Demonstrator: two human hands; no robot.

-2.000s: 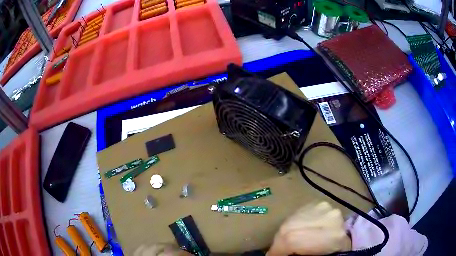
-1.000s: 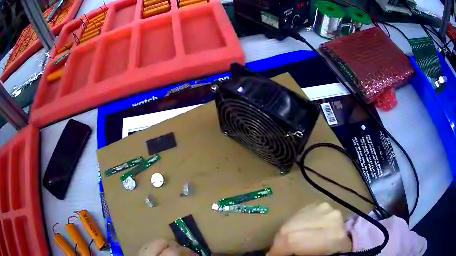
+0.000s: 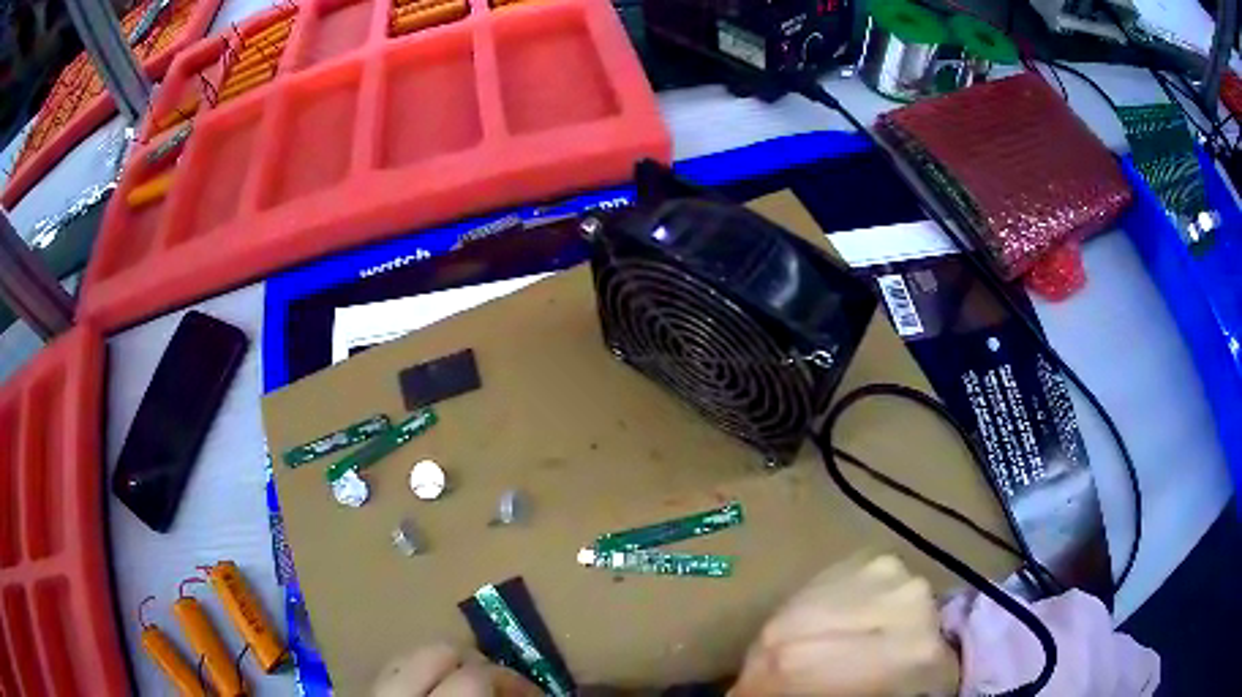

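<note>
A narrow green board [image 3: 523, 640] lies on a black pad [image 3: 490, 624] at the bottom edge of the view. My left hand [image 3: 439, 673] is beside the pad, mostly cut off by the picture's edge. My right hand [image 3: 851, 633] is at the bottom with fingers curled; its fingertips and anything in them are hidden. A thick black cord [image 3: 940, 556] loops past my right wrist. Two green strips [image 3: 670, 526] lie between the hands and the fan. Two more strips [image 3: 337, 441] lie at the left, with a silver disc, a white disc [image 3: 428, 479] and two small grey parts [image 3: 510, 507] near them.
A black fan [image 3: 729, 313] stands on the brown board [image 3: 545, 422]. Red-orange trays [image 3: 368, 184], a phone [image 3: 180, 419] and orange cells [image 3: 248, 616] are left. A red bubble-wrap pack [image 3: 1015, 170], blue bin [image 3: 1199, 313] and solder spools [image 3: 902, 52] are right.
Since the earliest frame, my left hand has come further into view beside the pad. My right hand stays in nearly the same place. The whole view has shifted slightly.
</note>
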